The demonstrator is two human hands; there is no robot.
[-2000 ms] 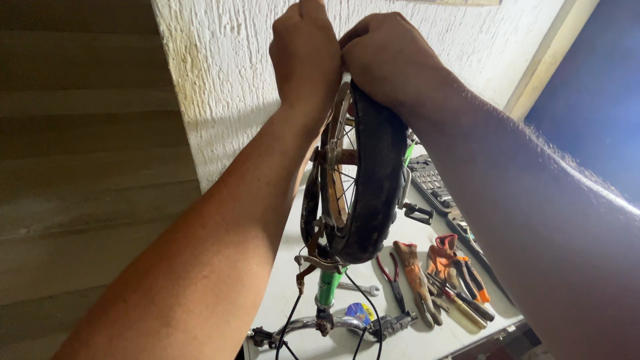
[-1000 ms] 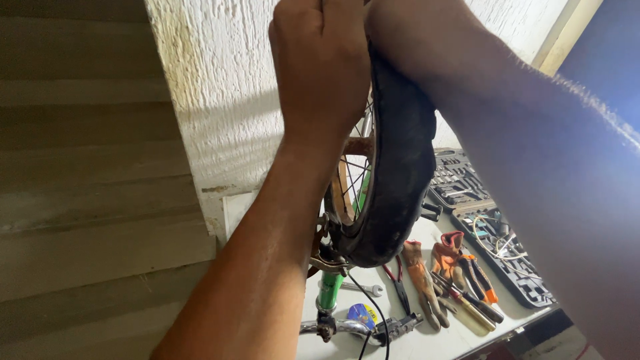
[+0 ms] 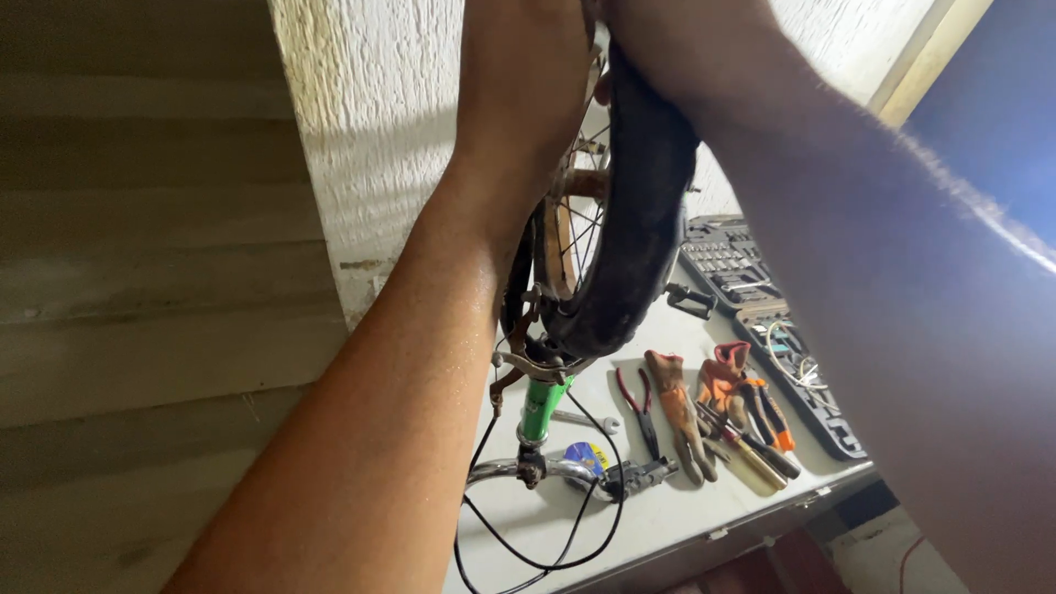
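Observation:
A small bicycle with a green head tube (image 3: 540,408) stands upside down, its handlebar (image 3: 495,470) low over a white table. My left hand (image 3: 528,58) is at the upper rim side of the spoked wheel, its fingers cut off by the top edge. On the other side my right hand (image 3: 660,41) lies against the black tire (image 3: 648,190), its fingers mostly hidden. The tire bulges to the right, off the rim (image 3: 561,247) at least in part. A rusty brake caliper (image 3: 524,359) sits below the wheel, with black cables hanging from it.
On the white table (image 3: 660,553) lie red-handled pliers (image 3: 639,404), a wrench (image 3: 586,421), work gloves (image 3: 676,404), orange-handled pliers (image 3: 771,412) and screwdrivers (image 3: 751,454). An open socket set case (image 3: 726,256) is at the right. A pedal (image 3: 691,301) juts out beside the tire. A textured white wall (image 3: 388,124) stands behind.
Both hands have moved up toward the top edge of the view. The tire bulges farther to the right of the rim than two seconds ago.

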